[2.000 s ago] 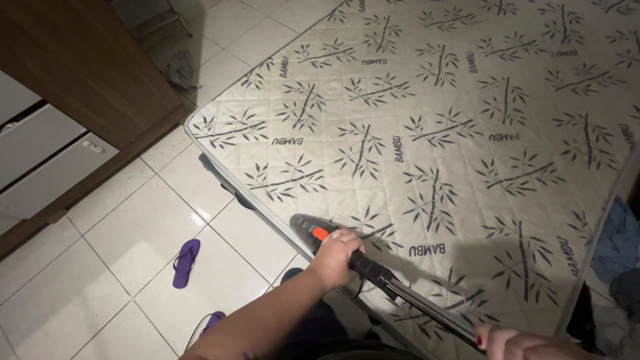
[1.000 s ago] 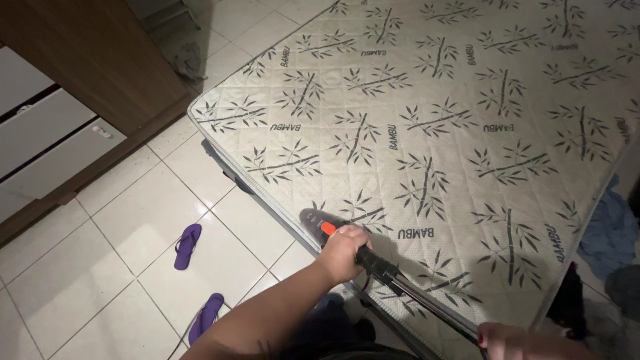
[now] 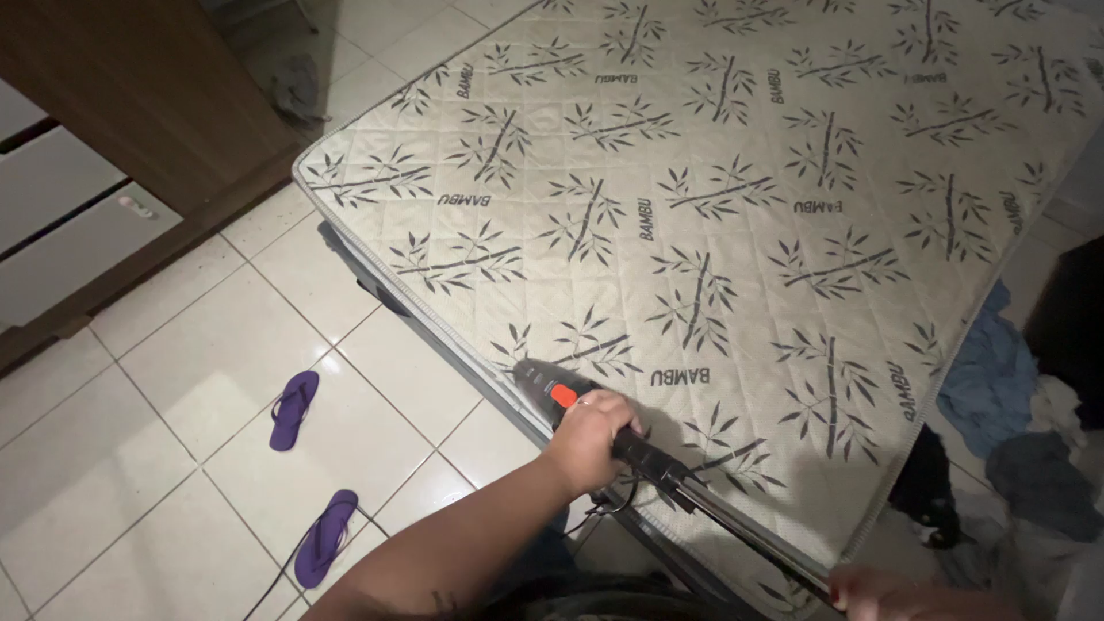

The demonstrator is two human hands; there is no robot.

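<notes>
My left hand [image 3: 595, 440] is closed around the dark body of a stick vacuum cleaner [image 3: 552, 386] with an orange-red button. That body lies over the near left edge of a quilted mattress [image 3: 586, 293] printed with bamboo sprigs. A metal tube [image 3: 750, 530] runs from the body toward the lower right, where my right hand [image 3: 897, 593], partly blurred, grips its far end. What is attached beyond my right hand is out of view.
Purple flip-flops [image 3: 294, 410] lie on the tiled floor [image 3: 155, 405], a thin black cable [image 3: 280, 576] across one. A wooden drawer unit [image 3: 164, 95] stands upper left. Blue cloth [image 3: 992, 379] and other fabrics lie on the floor right of the mattress.
The view has shifted slightly. The second flip-flop, only partly visible two seconds ago, now shows whole. Both hands keep their hold on the vacuum cleaner.
</notes>
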